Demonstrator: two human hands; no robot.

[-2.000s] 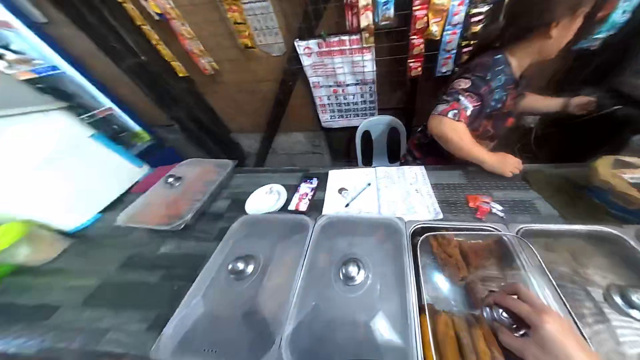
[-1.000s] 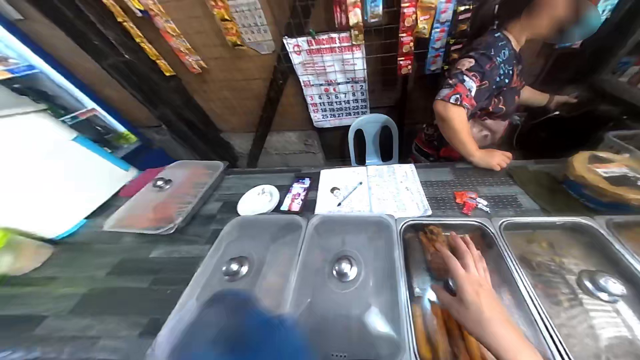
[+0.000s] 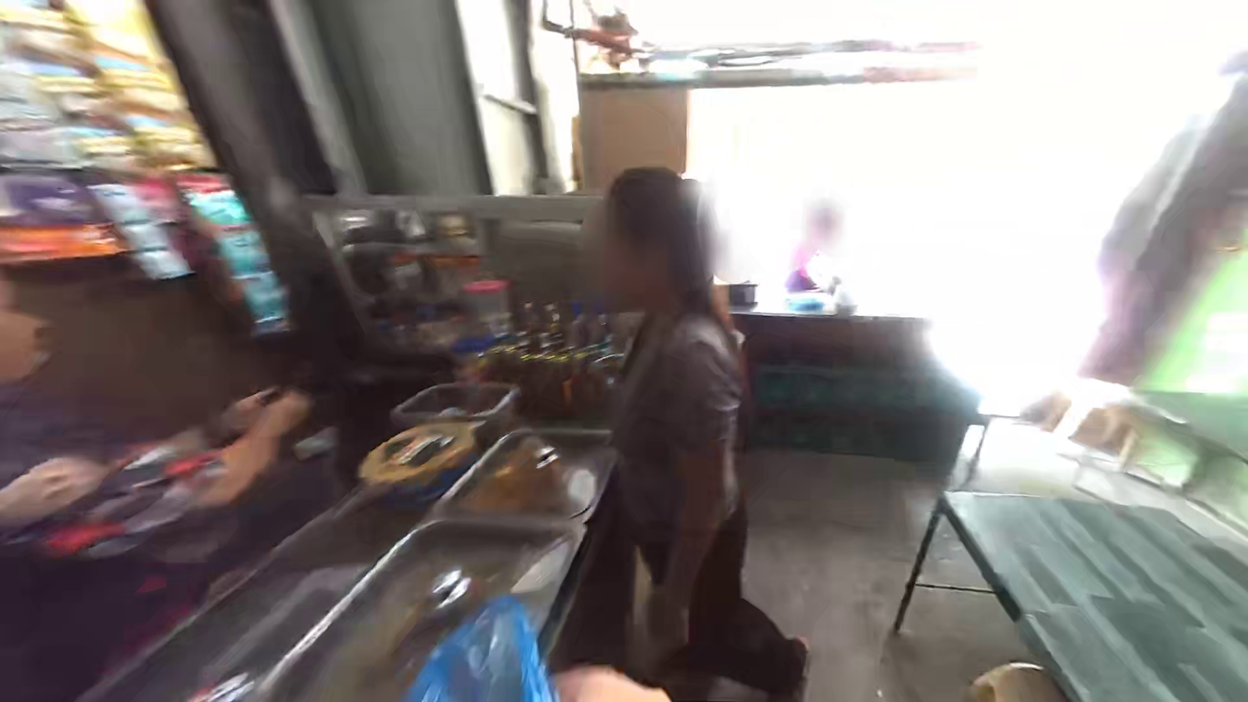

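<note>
A blue plastic bag rises from the bottom edge, over the near part of a lidded metal food tray. Just right of the bag, a blurred strip of bare skin shows, seemingly my right hand; its fingers are cut off by the frame, and its grip cannot be made out. My left hand does not show, though the bag may hide it. Beyond the near tray lies a second tray with brown food under a clear lid. A round yellow-topped package sits beside them.
A person stands close to the trays' right side. Another person's arms are across the counter at left. Bottles and a plastic basket stand behind. A green-grey table is at right.
The view has swung far to the right and is blurred. One second ago my right hand was on the knob of a sausage tray's lid; the blue bag now shows clearly.
</note>
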